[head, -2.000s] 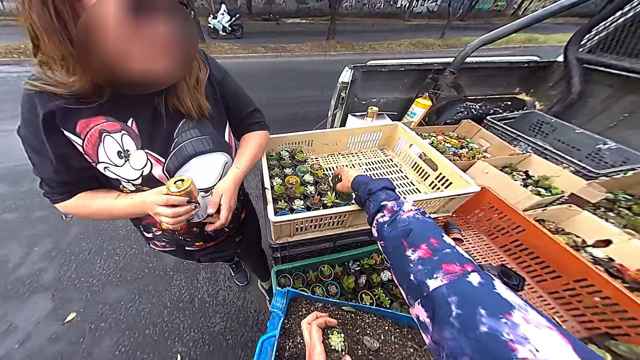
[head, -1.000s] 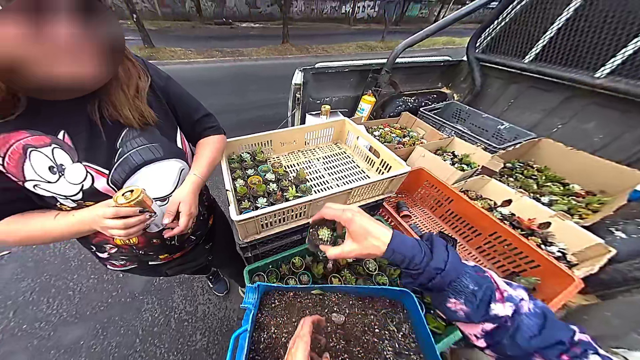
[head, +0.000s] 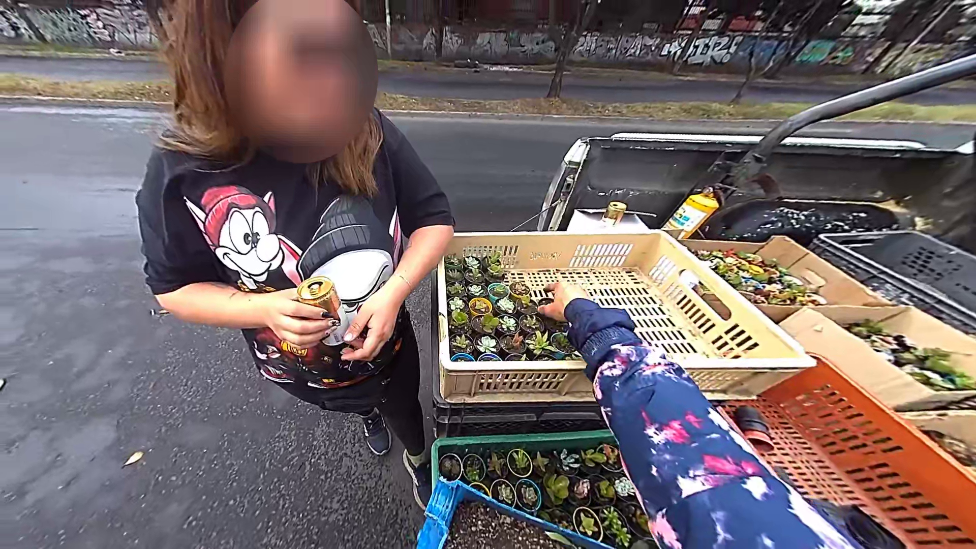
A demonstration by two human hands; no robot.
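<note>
My right hand (head: 563, 300), in a navy floral sleeve, reaches into a cream plastic crate (head: 717, 366) at the right edge of a block of small potted succulents (head: 488, 324). Its fingertips touch or nearly touch a pot there; whether they grip it cannot be told. My left hand is out of view. Nearer me, a green crate (head: 450, 441) holds more potted succulents (head: 557, 488). A blue crate (head: 440, 509) with dark soil (head: 496, 528) overlaps it at the bottom edge.
At the left a person (head: 305, 252) holds a gold can (head: 318, 294). Right of the cream crate are cardboard boxes of succulents (head: 762, 277), an orange crate (head: 877, 442) with black pots (head: 752, 425), and a black crate (head: 900, 263). A yellow bottle (head: 694, 212) and another can (head: 614, 212) stand behind.
My right hand, which held a small potted plant above the green crate a second ago, is now in the cream crate. My left hand has left the view, which has shifted.
</note>
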